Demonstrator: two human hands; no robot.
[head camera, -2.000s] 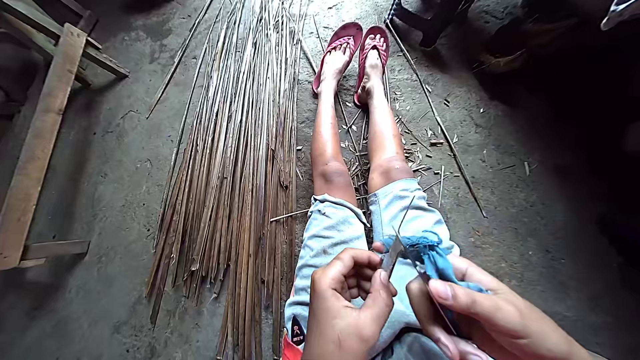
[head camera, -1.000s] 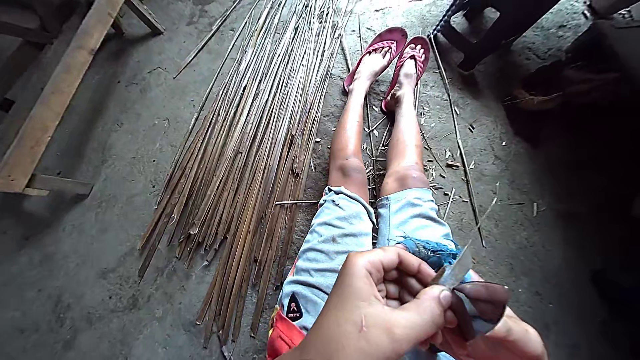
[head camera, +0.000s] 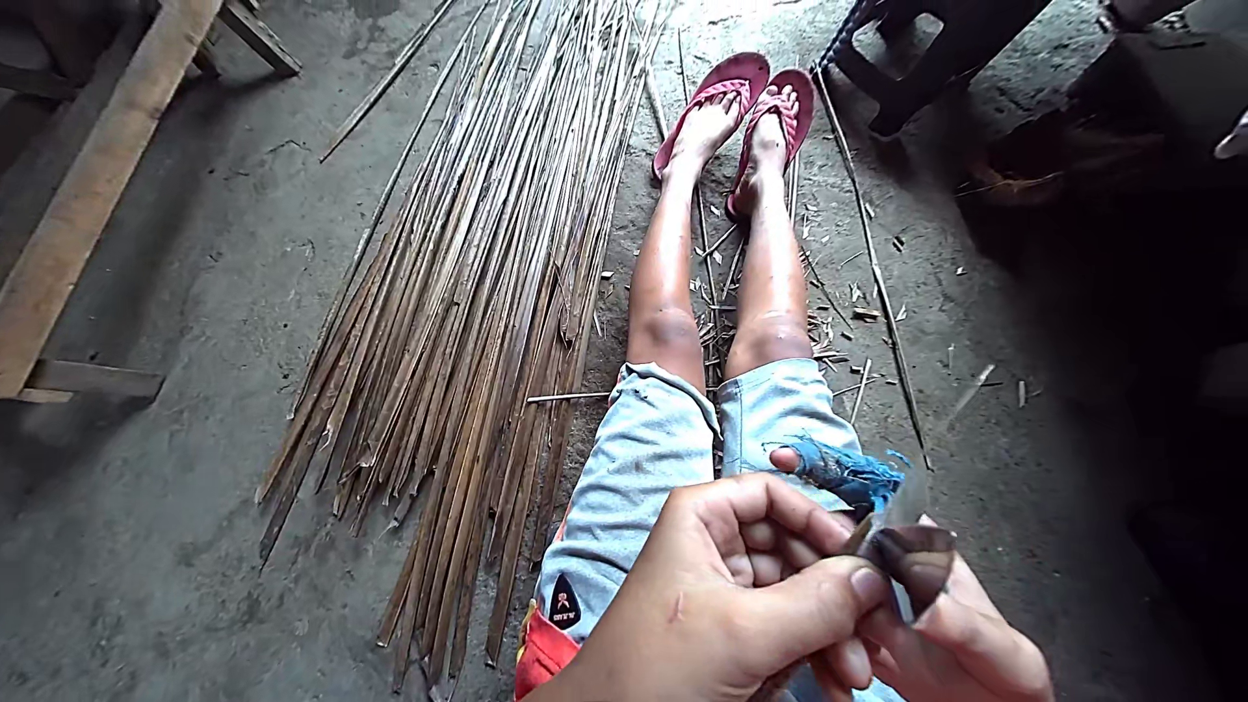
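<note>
Over the lap, my left hand (head camera: 756, 585) pinches the end of a thin strip between thumb and forefinger. Close against it at the right, my right hand (head camera: 960, 634) is closed around a blade (head camera: 916, 570) of shiny metal, whose handle is hidden. Blue frayed cloth (head camera: 843, 473) lies around a finger of the right hand, just beyond the left fingers. A pale, blurred strip (head camera: 960, 400) sticks up and to the right from the blade. Left of the legs, a large pile of long brown split sticks (head camera: 468, 322) lies on the floor.
Stretched-out legs in light blue shorts (head camera: 634, 468) end in red flip-flops (head camera: 721, 88). Small shavings (head camera: 829, 351) and a long thin stick (head camera: 873, 253) lie around them. A wooden bench (head camera: 97, 195) stands at the left, a dark plastic stool (head camera: 926, 68) at the upper right.
The blade was upright between the hands two seconds ago; now it is tilted at the right hand, beside the left thumb. The left hand has moved to the right over the lap.
</note>
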